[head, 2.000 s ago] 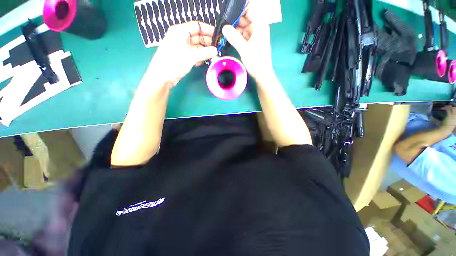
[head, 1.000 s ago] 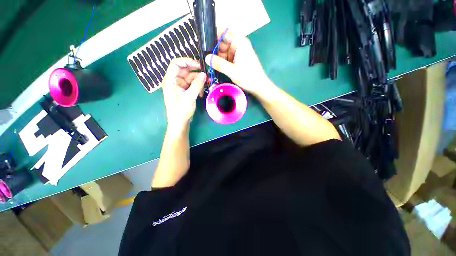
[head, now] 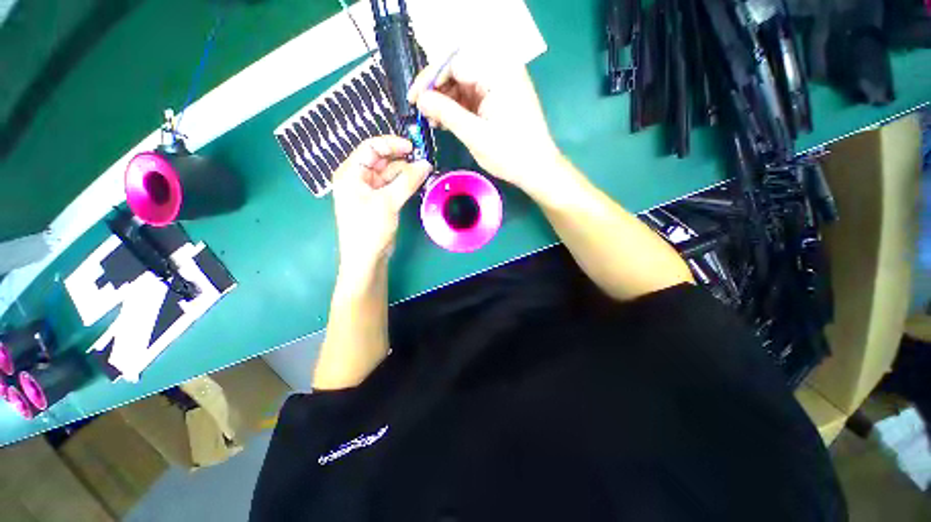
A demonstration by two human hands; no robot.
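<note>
A dryer body with a bright pink ring [head: 461, 211] lies on the green bench in front of me, its dark centre facing me. A long black handle shell [head: 398, 63] stretches away above the ring. My left hand [head: 380, 173] pinches at the handle's neck with thumb and finger, just left of the ring. My right hand [head: 468, 110] is at the handle's right side, its fingers on a thin blue lead wire [head: 441, 69]. Small blue and metallic bits show between the hands. The fingertips partly hide the neck.
A pale sheet of black strips [head: 337, 127] lies behind my left hand. Black-and-white sheets [head: 143, 306] lie left, a black part on top. Other pink-ringed bodies [head: 153, 189] stand left. Loose black handle shells [head: 704, 71] lie right and fill the carton [head: 868, 255].
The view has turned, showing more of the left side. The blue strand, earlier running along the handle down to the neck, now shows mainly at my right fingers. Both hands stay at the handle.
</note>
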